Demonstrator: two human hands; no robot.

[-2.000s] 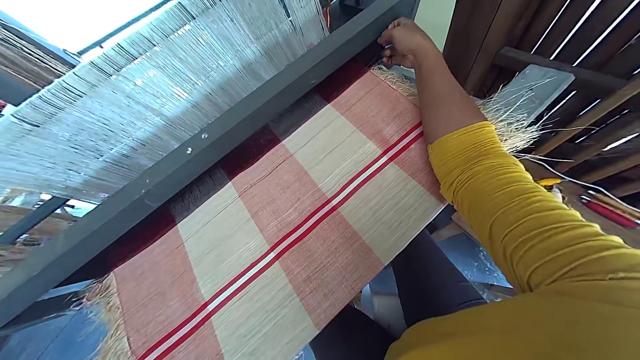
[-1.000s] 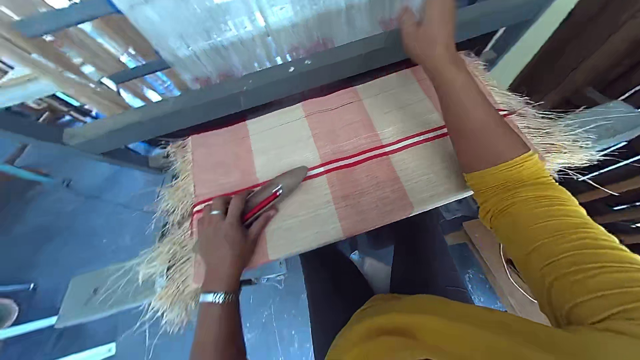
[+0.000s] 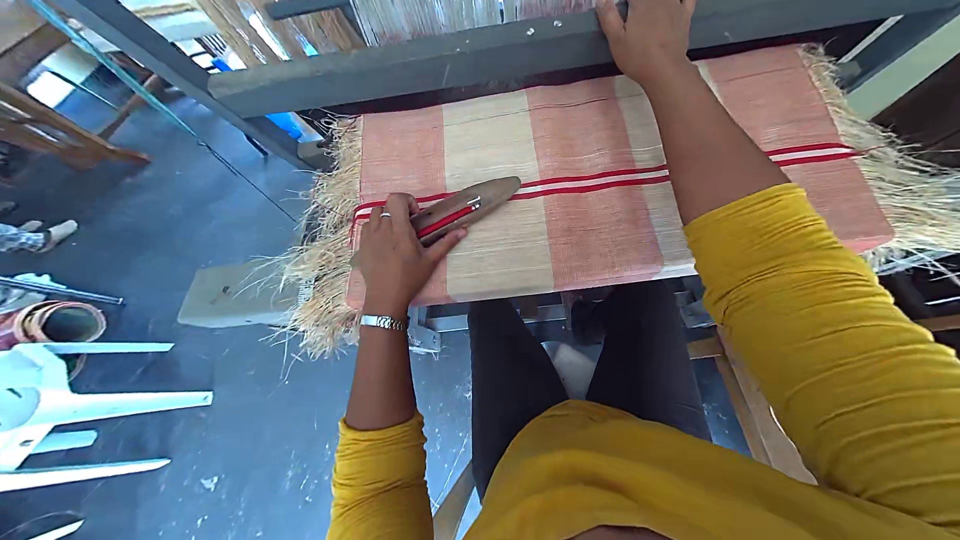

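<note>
My left hand (image 3: 397, 247) grips a wooden weaving shuttle (image 3: 487, 196) with red thread in its slot, over the left part of the woven cloth (image 3: 600, 232). The cloth has pink and cream blocks, crossed by red and white stripes, and pale frayed fibres hang at both side edges. Up at the grey wooden beater beam (image 3: 465, 64) of the loom, my right hand (image 3: 651, 34) rests on the beam with its fingers bent over it; the fingertips are partly cut off by the top edge. Pale warp threads (image 3: 420, 19) run behind the beam.
An upturned white plastic chair (image 3: 45, 397) and a rolled sheet (image 3: 71, 322) lie on the floor at left. A grey board (image 3: 232, 296) juts out left of the cloth. Another person's foot (image 3: 58, 234) shows at the far left. A wooden bench part (image 3: 757, 405) stands at lower right.
Two seconds ago my left hand was out of view; it appears a second later with the shuttle. My right hand has gone from near the cloth's right edge to the beam's middle. The view has turned.
</note>
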